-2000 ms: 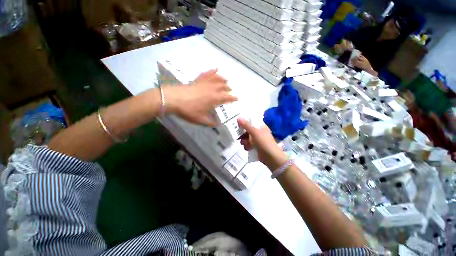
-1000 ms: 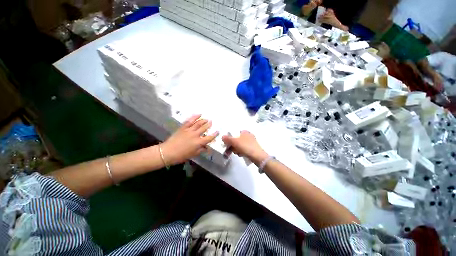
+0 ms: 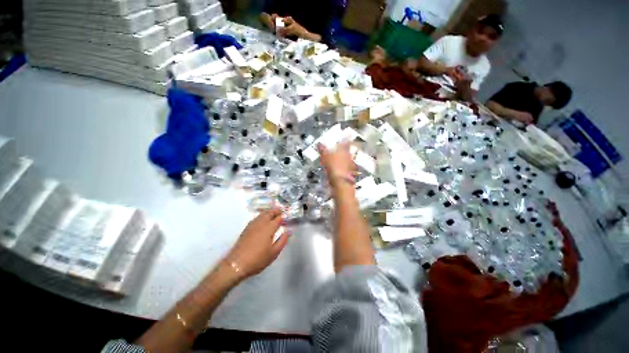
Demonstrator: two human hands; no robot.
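My left hand (image 3: 258,243) is at the near edge of the bottle heap, fingertips beside small clear bottles with dark caps (image 3: 265,185). Its thumb and fingers are slightly apart; whether it holds something small is unclear. My right hand (image 3: 338,163) reaches into the heap, its fingers at a white carton (image 3: 332,137); blur hides whether they grip it. More white cartons (image 3: 408,216) lie loose over the bottles, some with tan insides. Closed cartons (image 3: 86,231) stand packed side by side in stepped rows at the table's near left edge.
A blue cloth (image 3: 181,134) borders the heap on the left, a rust-red cloth (image 3: 458,300) at the near right. A tall block of stacked cartons (image 3: 103,45) stands at the far left of the white table (image 3: 200,241). Other people sit along the far side.
The view has swung right. Both my hands have left the carton rows and moved to the bottle and carton heap, the right one reaching farther in.
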